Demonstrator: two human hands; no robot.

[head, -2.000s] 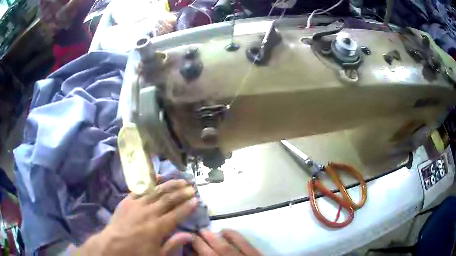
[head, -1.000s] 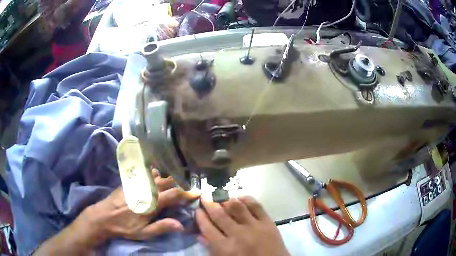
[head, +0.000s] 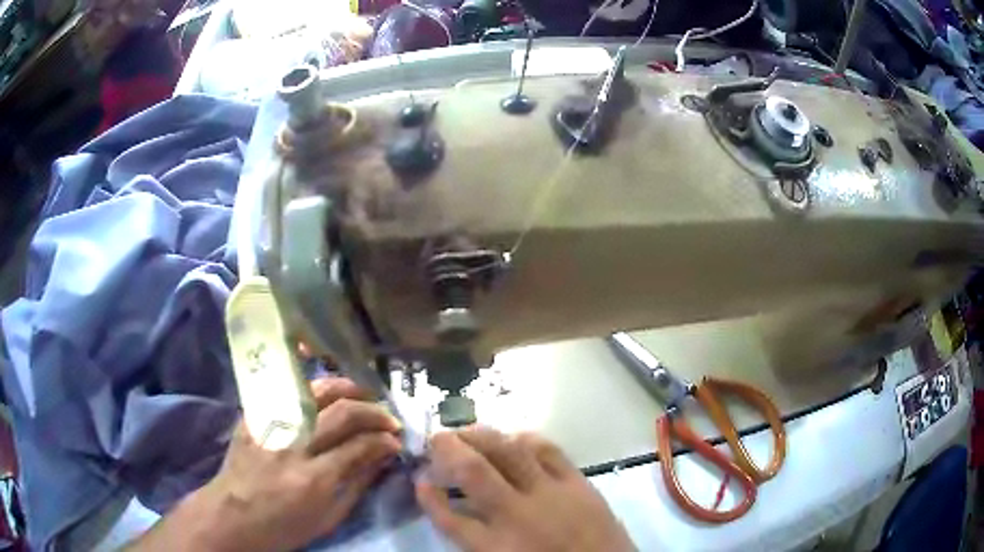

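Grey-blue garment fabric (head: 119, 291) lies in large soft folds left of the sewing machine head (head: 647, 216). My left hand (head: 291, 464) is just left of the needle area, its fingers bent on a small part of the cloth (head: 399, 501). My right hand (head: 518, 485) is beside it, fingertips on the same cloth in front of the presser foot. The fingers hide most of the cloth edge. The pale yellow oval unit (head: 262, 361) hangs over part of my left hand. The needle and presser foot are small and hard to make out.
Scissors with orange-red handles (head: 701, 453) lie on the machine bed under the arm, blades towards the upper left. A control panel (head: 928, 401) is at the right table end, with a blue chair (head: 923, 507) below. Piled cloth and other items stand behind the machine.
Both hands came together at the cloth in front of the needle. Since one second ago, my left fingers have bent in more tightly. The view has shifted slightly.
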